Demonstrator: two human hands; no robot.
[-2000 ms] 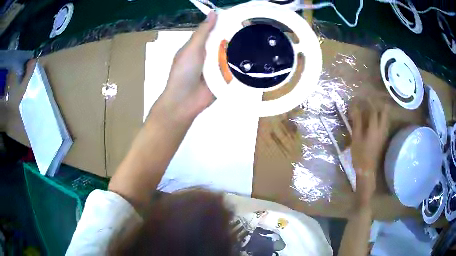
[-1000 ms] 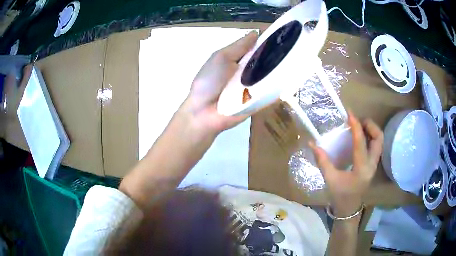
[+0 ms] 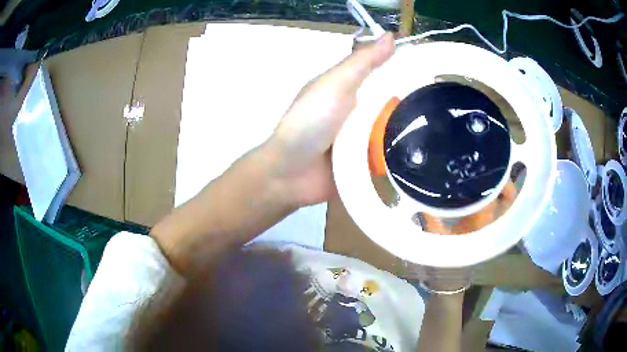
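A display unit, a white ring point(image 3: 357, 206) around a glossy black disc point(image 3: 447, 148) with faint lit digits, is held up close to the camera, face towards me. My left hand point(image 3: 320, 124) grips its left edge. An orange patch shows through the left slot. My right hand point(image 3: 474, 218) is behind the unit, mostly hidden; some fingers show through the lower slots, and its wrist with a bracelet shows below. I cannot tell what it holds; the white bracket is not visible. A white lead point(image 3: 450, 30) runs behind the unit's top.
White paper point(image 3: 227, 103) lies on the brown cardboard point(image 3: 96, 130). A white slab point(image 3: 45, 148) is at far left, above a green crate point(image 3: 51, 275). A white bowl-shaped cover point(image 3: 560, 223) and stacked units point(image 3: 608, 230) are at right. The dark green surface runs along the back.
The unit has come nearer and turned from tilted to face-on, its digits now showing. My right hand, earlier on the white bracket, has moved behind the unit.
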